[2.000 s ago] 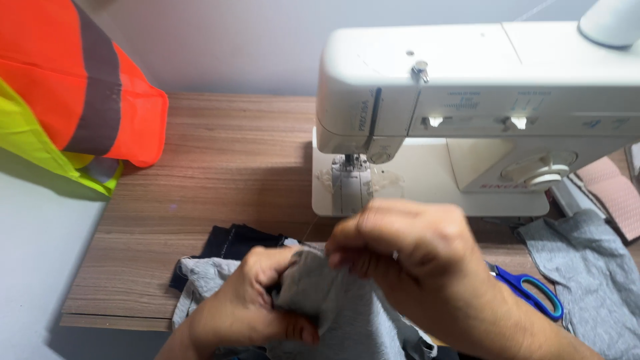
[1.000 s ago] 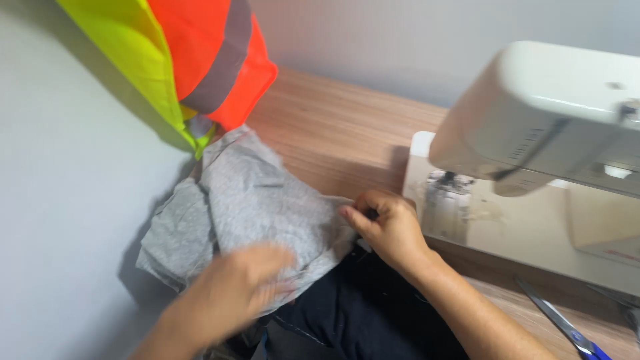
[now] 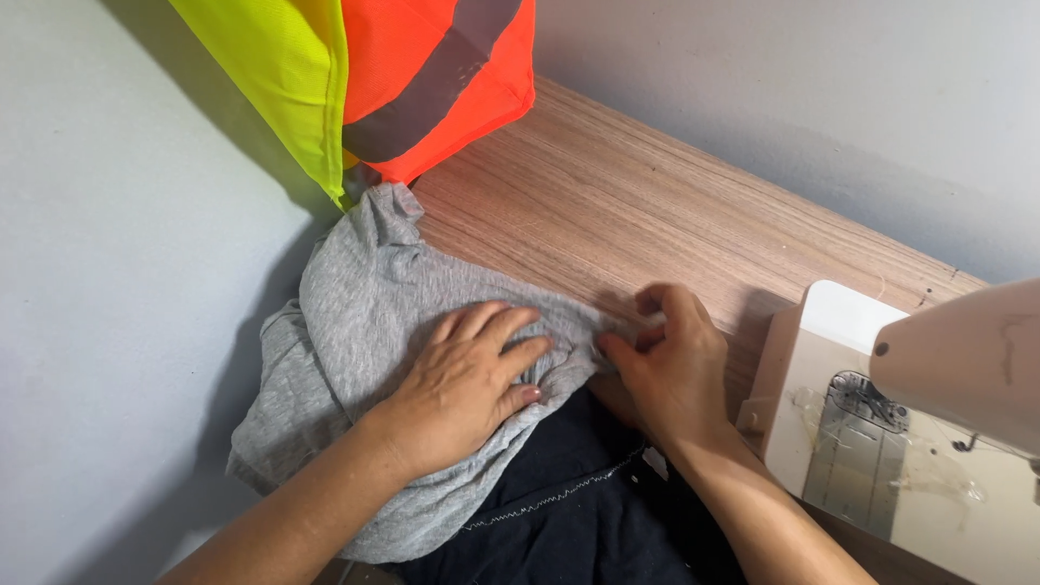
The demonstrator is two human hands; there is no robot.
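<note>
A heather-grey knit fabric (image 3: pixel 366 317) drapes over the table's left end. My left hand (image 3: pixel 463 382) lies on it, palm down, fingers a little apart, gripping nothing visible. At the fabric's right end is my right hand (image 3: pixel 670 357), its thumb and index finger curled by the edge; whether they pinch it is unclear. Dark navy fabric (image 3: pixel 585 504) with a pale zigzag stitch line lies below the grey piece, partly under it and beneath my right wrist.
The white sewing machine (image 3: pixel 959 357) stands at the right, its needle plate and bed facing my right forearm. An orange and yellow high-visibility garment (image 3: pixel 439 73) hangs at the back left, over the wooden table (image 3: pixel 585 195). Pale walls (image 3: pixel 122 244) border the left side and back.
The grey fabric, bunched in both hands two seconds ago, is now spread at the table's left end. My left hand has come to rest on it. The view has swung left, away from the scissors.
</note>
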